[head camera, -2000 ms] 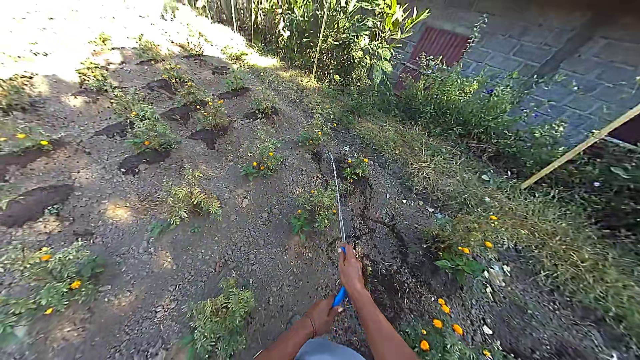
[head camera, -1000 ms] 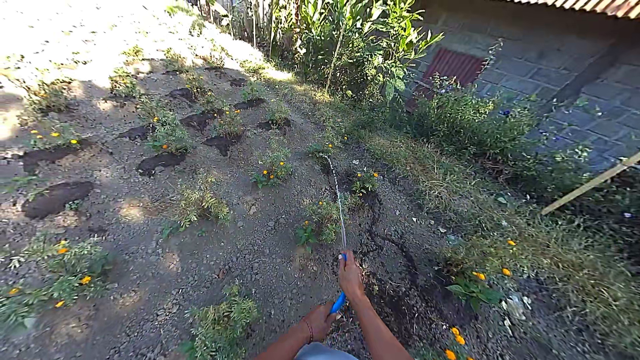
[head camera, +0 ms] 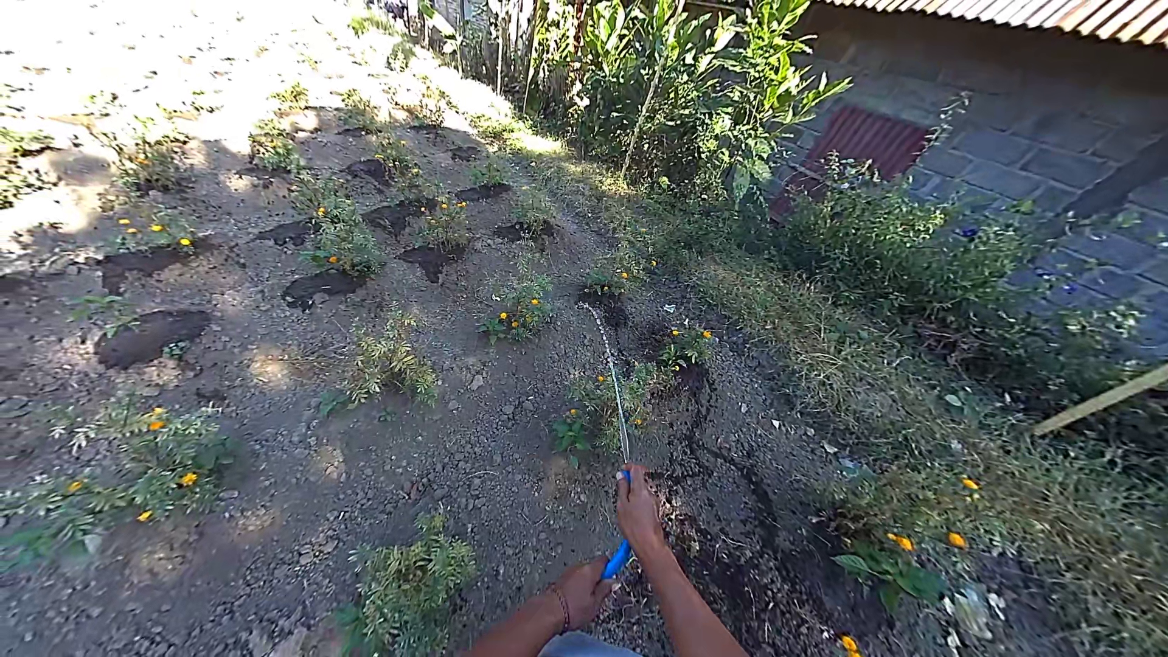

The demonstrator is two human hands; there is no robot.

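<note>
A blue hose [head camera: 617, 560] runs between my two hands. Near its outlet my right hand [head camera: 640, 509] is closed around it, and my left hand [head camera: 581, 591], with a bracelet at the wrist, grips it lower down. A thin stream of water [head camera: 613, 374] leaves the hose and arcs forward over the soil. It passes beside an orange-flowered marigold plant [head camera: 686, 347] and comes down near another flowering plant [head camera: 610, 279] with dark, wet soil around it. A further marigold [head camera: 518, 313] stands to the left of the stream.
Several plants grow in rows at the left, many with dark wet patches [head camera: 153, 338]. Dry grass [head camera: 821, 365] borders the plot at the right, with bushes [head camera: 903, 246] and a block wall [head camera: 1031, 155] behind it. A wooden pole [head camera: 1100, 400] slants in at the right edge.
The view has tilted up somewhat, showing more of the wall and roof. Both hands keep hold of the hose, and water flows from it in every frame.
</note>
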